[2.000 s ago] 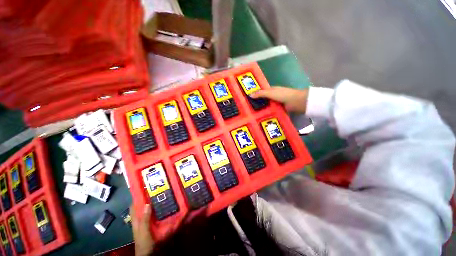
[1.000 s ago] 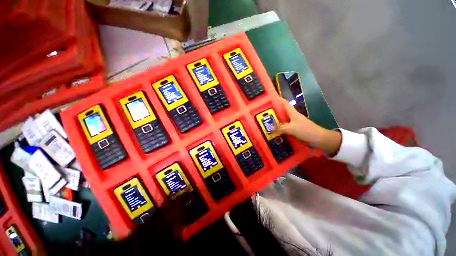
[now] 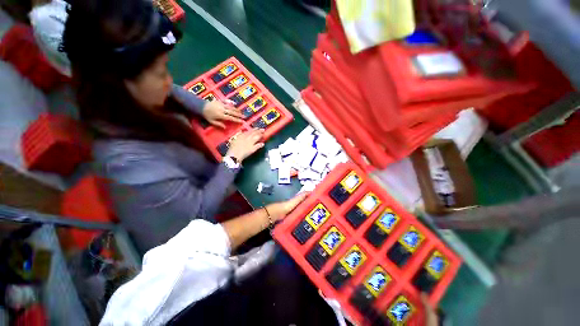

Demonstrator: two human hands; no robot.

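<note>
A red-orange phone tray (image 3: 365, 237) lies tilted across the lower right, holding two rows of keypad phones face up. Their yellow-framed screens are lit, some white and some blue. My left hand (image 3: 284, 209) holds the tray at its left end, with fingers along the upper left edge. My right hand (image 3: 432, 313) is at the tray's lower right edge beside a phone (image 3: 399, 310). It is small, blurred and partly cut off by the bottom of the picture, so its grip is unclear.
A loose battery pile (image 3: 311, 156) lies beyond the tray. Stacked trays (image 3: 381, 95) rise behind, with a cardboard box (image 3: 461, 175) to their right. At left, a coworker (image 3: 159, 172) has both hands over another phone tray (image 3: 280, 124). A small dark part (image 3: 265, 188) lies near the batteries.
The view has swung left, bringing the coworker into sight. My left hand, out of sight a second ago, shows at the tray's left end. My right hand is now at the picture's bottom.
</note>
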